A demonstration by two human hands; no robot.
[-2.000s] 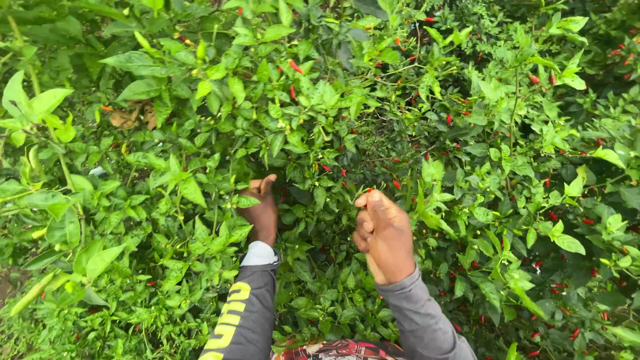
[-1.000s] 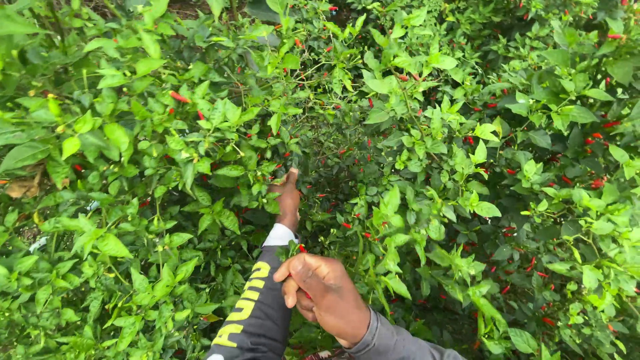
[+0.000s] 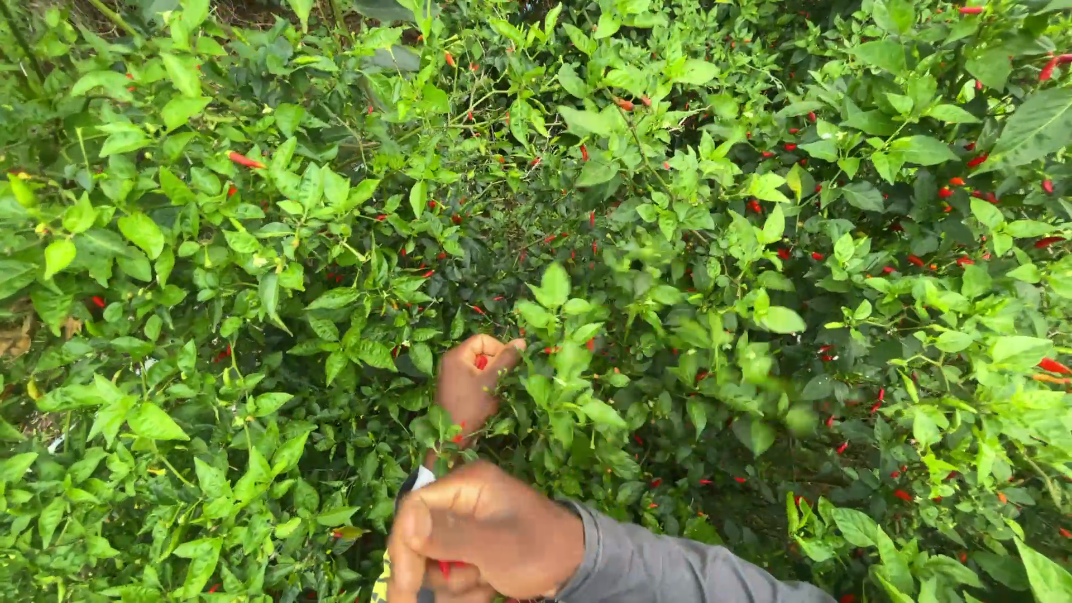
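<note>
My left hand reaches into the chili pepper bushes at the middle of the view, its fingers curled around red chili peppers. Leaves cover part of its wrist. Nearer to me, my right hand is blurred and bent over the left forearm, with a bit of red chili pepper showing under its curled fingers. A leafy sprig with a red chili stands between the two hands. The right arm wears a grey sleeve.
Dense green chili foliage surrounds both hands. Small red chilies hang all through it, among them one at the upper left and one at the right. Thin bare twigs show at the upper middle.
My right hand was raised on the right two seconds ago; it has come down and left, over my left forearm. My left hand's curled fingers now show red chilies.
</note>
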